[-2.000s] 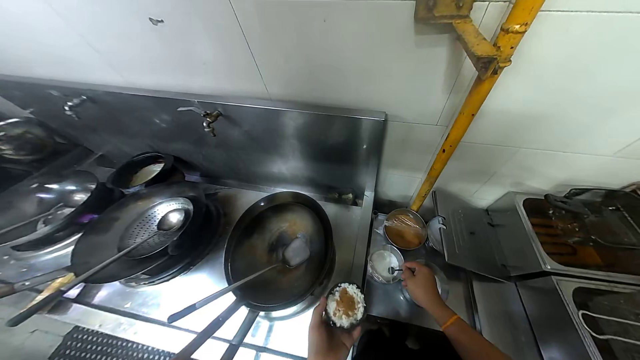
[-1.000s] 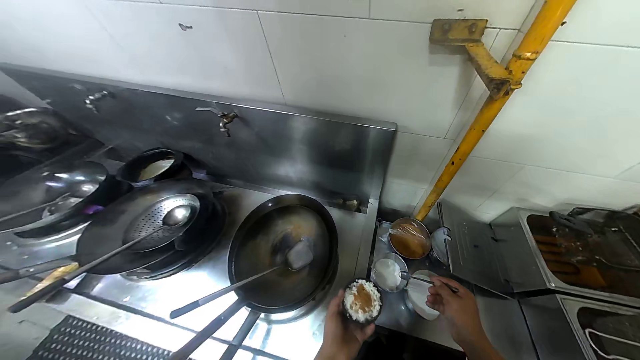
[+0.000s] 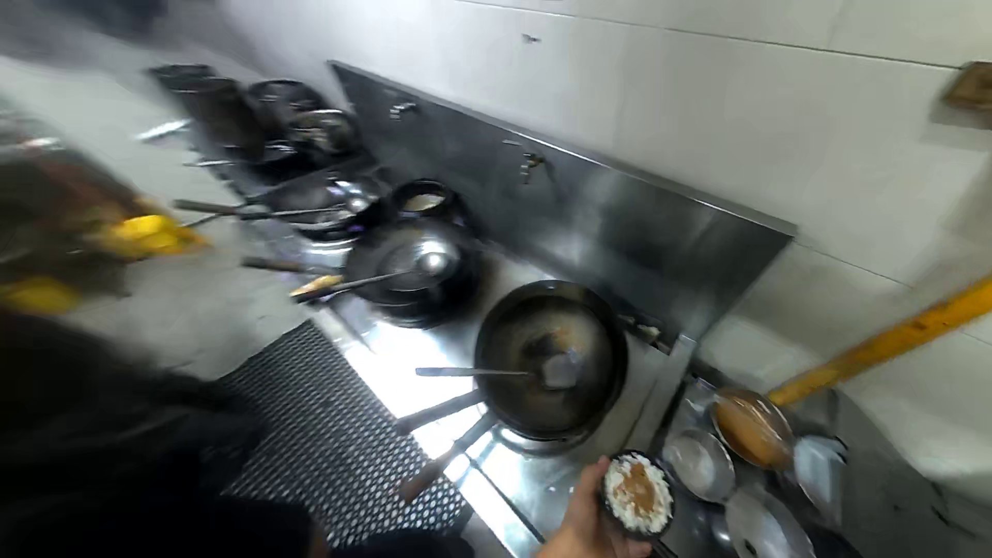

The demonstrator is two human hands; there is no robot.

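Note:
My left hand (image 3: 590, 515) holds a small dark bowl (image 3: 637, 535) with white crumbly food, likely rice, and a brown powder or sauce heaped on it. My right hand is out of the picture; part of a dark handle shows just below the bowl. Right of the bowl stand a metal bowl with white contents (image 3: 699, 465), a bowl of orange-brown contents under plastic film (image 3: 753, 428) and another metal bowl (image 3: 767, 527). Up and left of my hand, a black wok (image 3: 550, 360) sits on the steel range with a turner (image 3: 559, 372) resting in it.
Further left are another wok (image 3: 415, 271) with a ladle and strainer, a dark pot (image 3: 425, 199) and more pans. A steel backsplash (image 3: 604, 209) carries taps. A yellow pipe (image 3: 891, 345) runs at right. A perforated mat (image 3: 310, 434) lies below left, near a blurred dark shape.
The view has swung strongly left. My right hand, at the bowls on the right with a utensil a second ago, has left the picture. My left hand still holds the bowl.

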